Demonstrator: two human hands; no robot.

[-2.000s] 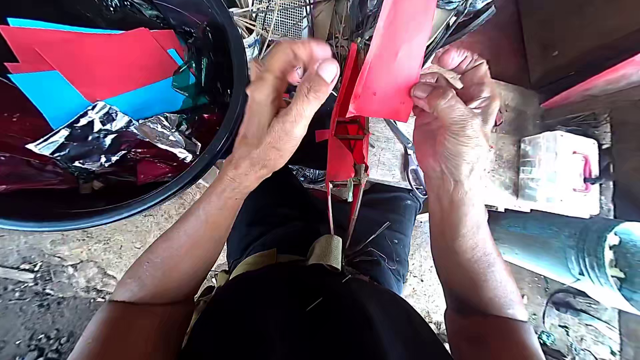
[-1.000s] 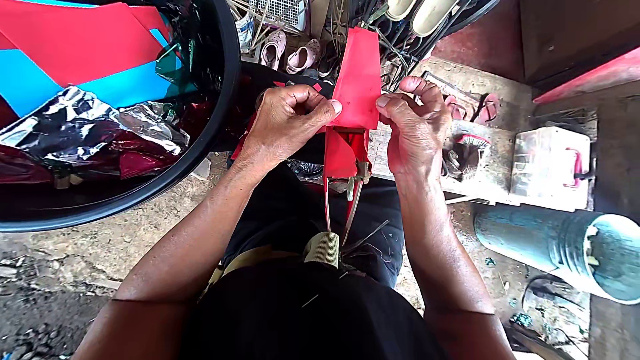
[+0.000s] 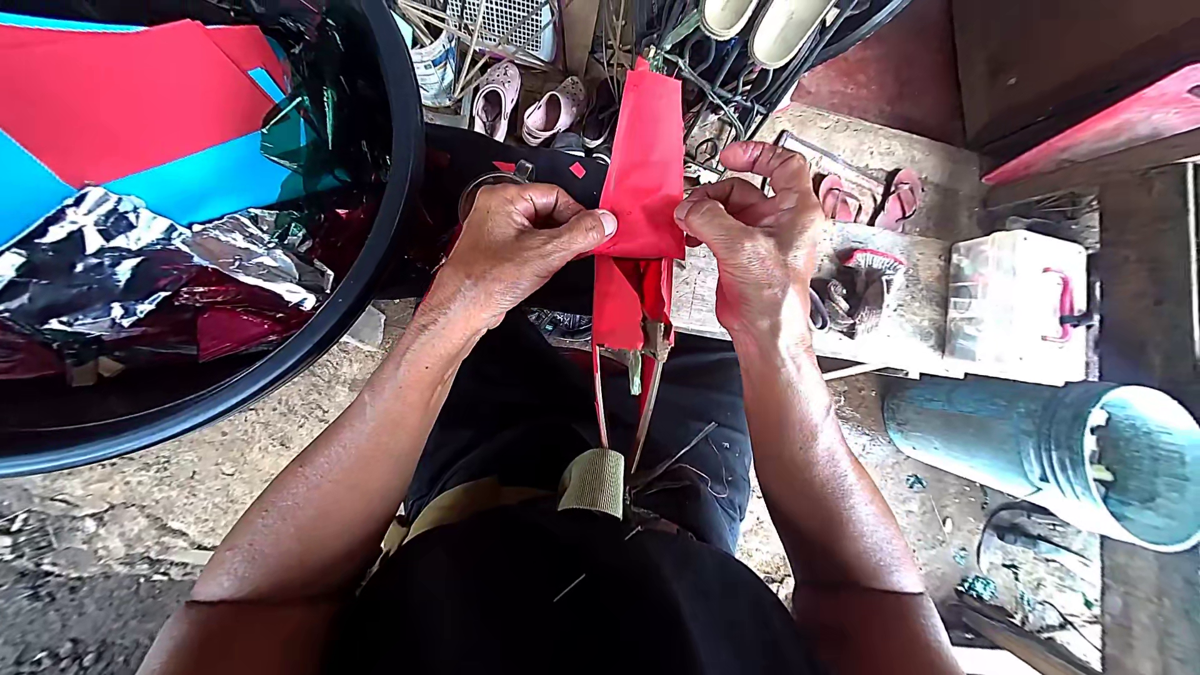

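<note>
A strip of red paper or thin sheet lies along a narrow frame of thin sticks that is partly covered in red and stands above my lap. My left hand pinches the strip's lower left edge between thumb and forefinger. At the lower right edge, my right hand has its thumb and forefinger together at the strip, with the other fingers curled. Below the strip, a folded red covering wraps the frame. The lower stick ends reach a ribbed beige roll at my waist.
At the left, a black basin holds red and blue sheets and crumpled foil. Pink clogs lie beyond my hands. On the right are a clear plastic box, a brush and a blue bucket on its side.
Two seconds ago my right hand held the red strip up, away from my left hand. The strip now lies along the frame, with both hands at its lower edges.
</note>
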